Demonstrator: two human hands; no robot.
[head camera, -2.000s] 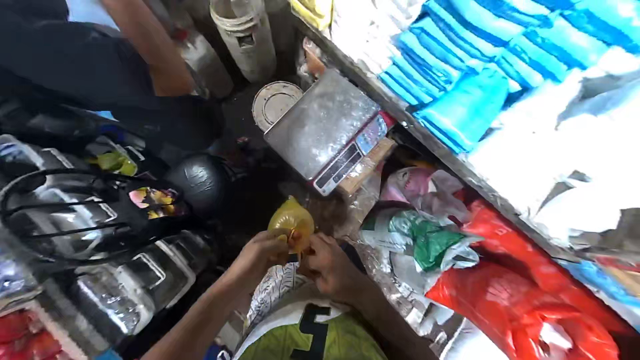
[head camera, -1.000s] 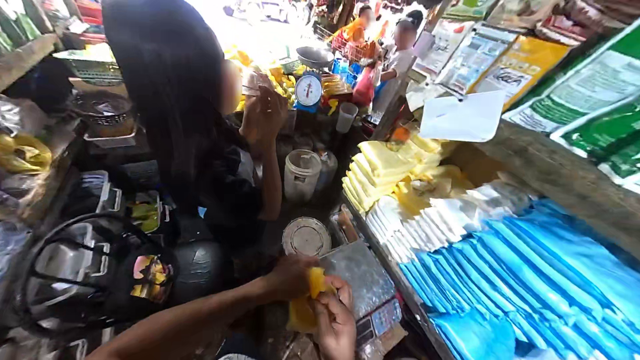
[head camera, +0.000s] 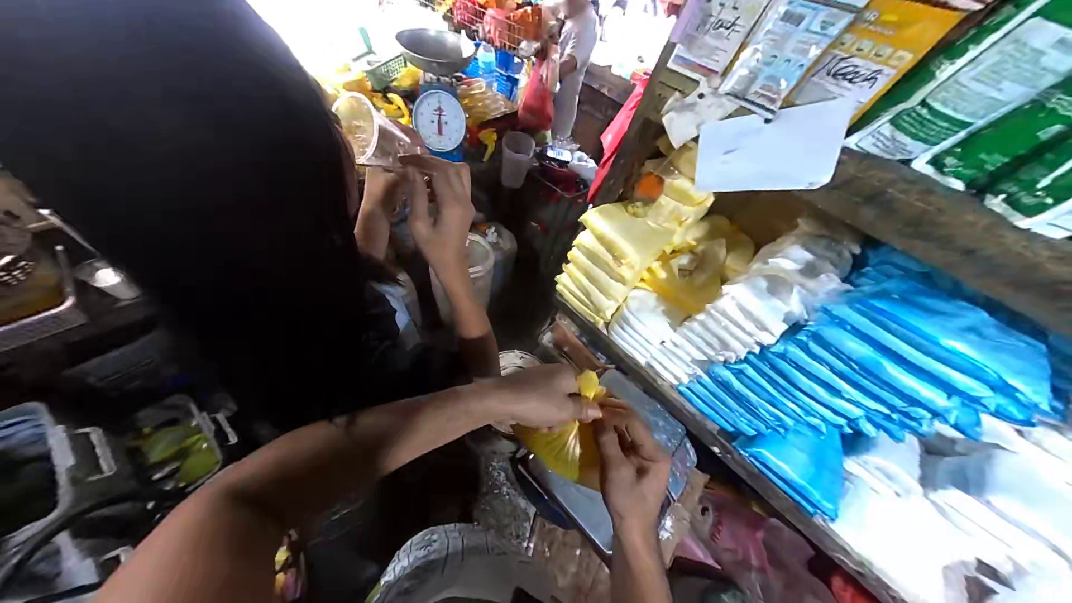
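A yellow plastic bag (head camera: 559, 450) hangs between my hands, its neck gathered to a small tuft at the top. My left hand (head camera: 546, 397) pinches the neck from the left. From the right, my right hand (head camera: 630, 456) grips the same neck with thumb and fingers. Below the bag lies the metal platform of a scale (head camera: 578, 507), partly hidden by the bag and my hands. Just left of my fingers, a round pale lid (head camera: 515, 362) shows in part behind my left hand.
A co-worker (head camera: 209, 209) with dark hair stands close at left, raising a clear plastic cup (head camera: 368, 130). Folded yellow bags (head camera: 615, 251), white bags (head camera: 729, 314) and blue bags (head camera: 888, 352) fill a wooden-edged shelf at right. A dial scale (head camera: 439, 120) stands ahead.
The view has swung up towards the stall front. The yellow bag was low in front of my body and is now over the scale platform, still in both hands.
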